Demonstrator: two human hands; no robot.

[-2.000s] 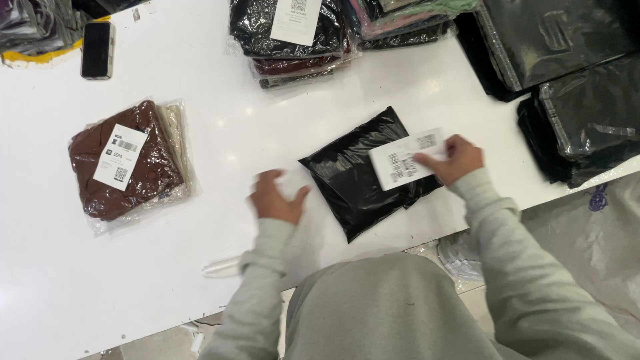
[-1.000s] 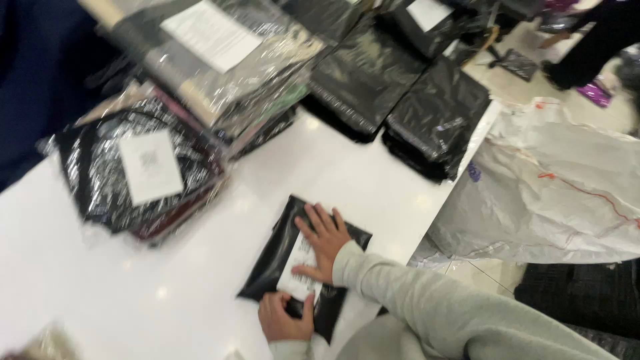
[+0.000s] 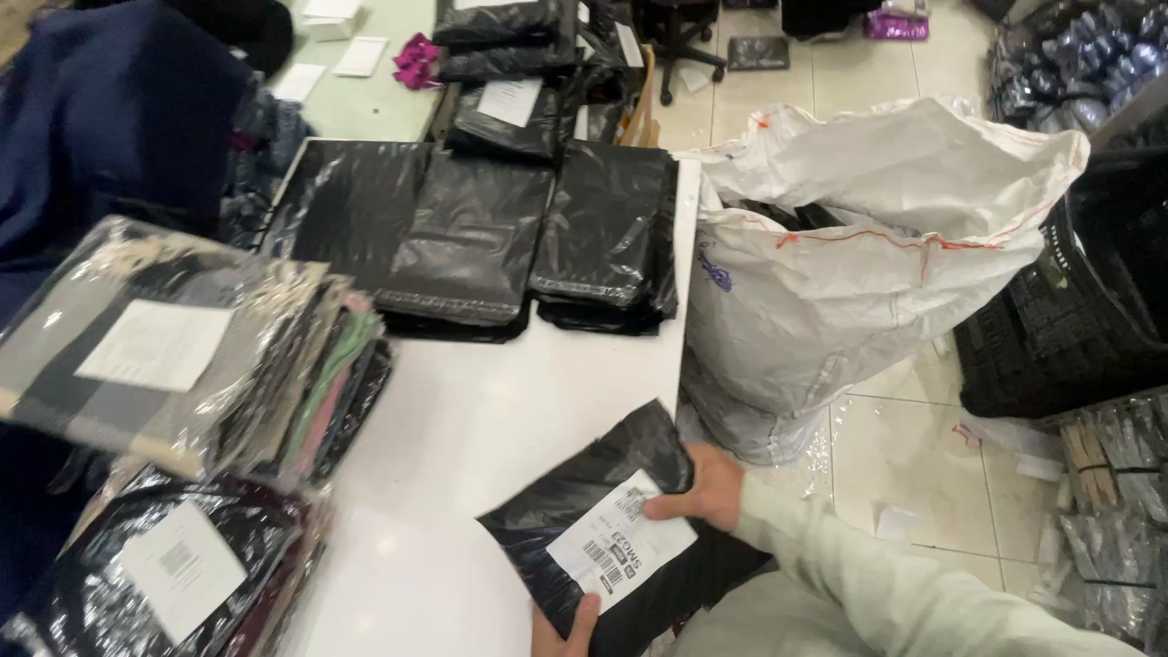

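A black plastic mailer (image 3: 547, 511) lies tilted at the near right edge of the white table, with a white printed shipping label (image 3: 622, 540) on its upper face. My right hand (image 3: 707, 493) grips the mailer's right side, thumb across the label's upper corner. At the bottom of the view my left hand (image 3: 566, 630) holds the lower edge, its thumb on top near the label; the rest of that hand is hidden. Stacks of flat black mailers (image 3: 470, 237) rest farther up the table. Clear-bagged folded garments (image 3: 265, 374) are piled at the left, a paper slip (image 3: 157, 345) on top.
A large white woven sack (image 3: 821, 310) stands open on the floor against the table's right edge, dark packages inside. Behind it on the right is a black crate (image 3: 1068, 292). Beyond the mailer stacks are more labelled black packages (image 3: 506, 119) and an office chair (image 3: 680, 46).
The label, held in my right hand two seconds ago, now lies on the mailer. Both hands have taken hold of the mailer, now at the table's edge. The view has swung right.
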